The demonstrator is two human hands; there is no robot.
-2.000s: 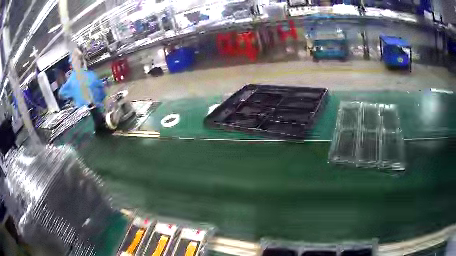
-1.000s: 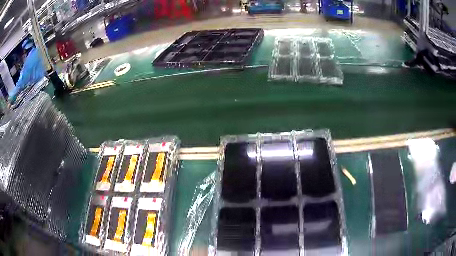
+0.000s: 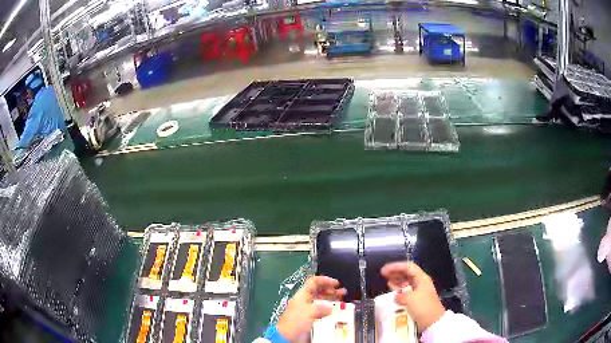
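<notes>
In the middle clear tray (image 3: 362,260), the back row shows glossy black fronts. Two display modules with white backs, red tabs and orange flex strips show at the front, a left one (image 3: 333,328) and one right of it (image 3: 394,325). My left hand (image 3: 305,309) is at the left module's upper left edge, fingers apart. My right hand (image 3: 417,295) is over the right module's upper right edge, fingers curved and apart. Neither hand visibly pinches anything, though their undersides are hidden. A black front shows partly right of my right hand. The frame cuts off the modules' lower ends.
The left tray (image 3: 246,268) holds white-backed modules with orange strips. Stacked trays (image 3: 60,234) stand far left. A dark sticker sheet (image 3: 520,285), pale film (image 3: 568,261) and tan stick (image 3: 472,266) lie right. Across the belt are a black tray (image 3: 288,104) and clear tray (image 3: 412,124).
Both my hands have come into view over the middle tray. Two front-row places that showed black fronts now show white backs. The view has tilted up slightly since one second ago.
</notes>
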